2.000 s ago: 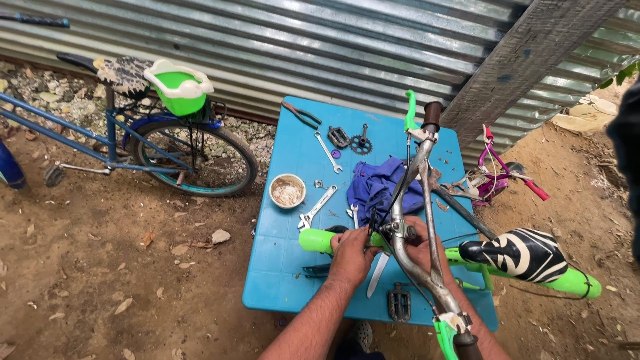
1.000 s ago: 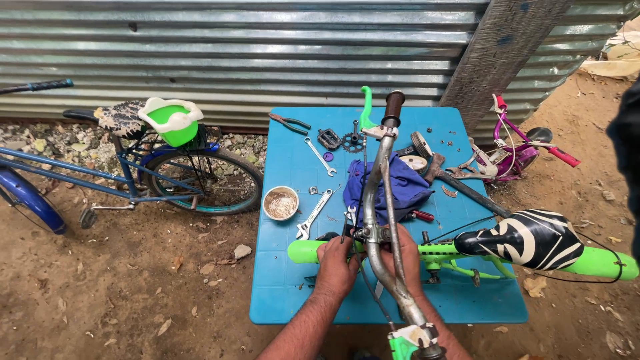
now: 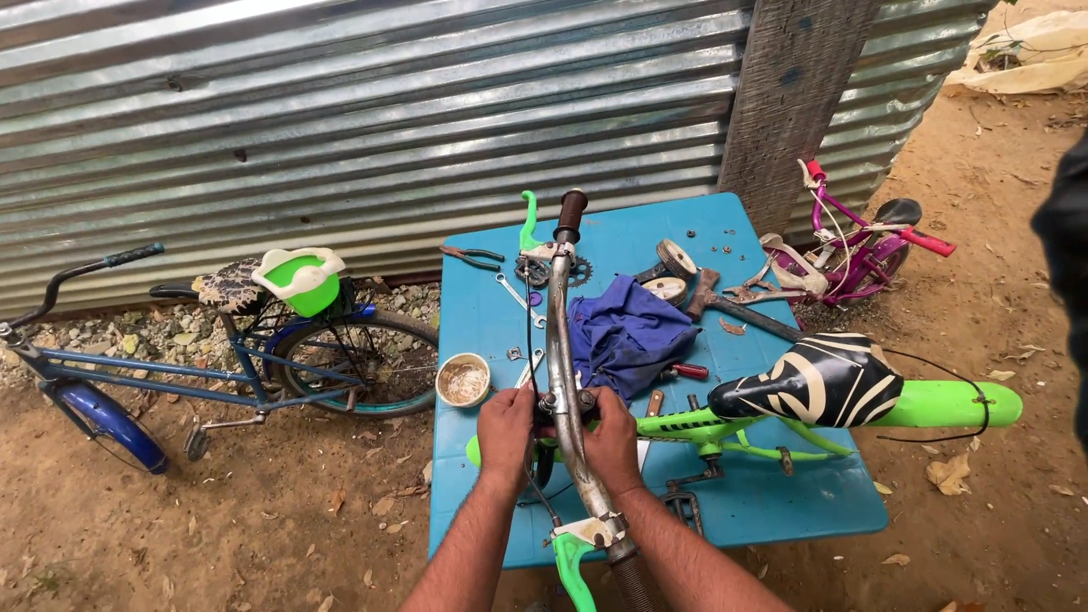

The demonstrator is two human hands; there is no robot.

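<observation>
A small bright green bicycle frame (image 3: 680,427) lies across a blue table (image 3: 476,510). Its rusty metal handlebar (image 3: 558,340) runs from far to near, with green brake levers. My left hand (image 3: 507,429) is at the left of the stem clamp (image 3: 563,403), its fingers curled round the parts there. From the right, my right hand (image 3: 614,435) grips the same stem area, partly behind the bar. What the fingertips pinch is hidden. A dark blue cloth (image 3: 633,336) lies just beyond. A combination wrench (image 3: 520,300) and a bowl (image 3: 463,380) are left of the bar.
Pliers (image 3: 473,257), a hammer (image 3: 748,314), small wheels (image 3: 676,259), a chainring (image 3: 580,272) and a pedal (image 3: 683,508) rest on the table. The patterned saddle (image 3: 812,380) is at right. A blue bicycle (image 3: 246,365) stands left, a magenta one (image 3: 850,246) right, by a corrugated metal wall (image 3: 382,127).
The handlebar has swung to stand more nearly straight away from me. Both hands stay at the stem. The view has shifted.
</observation>
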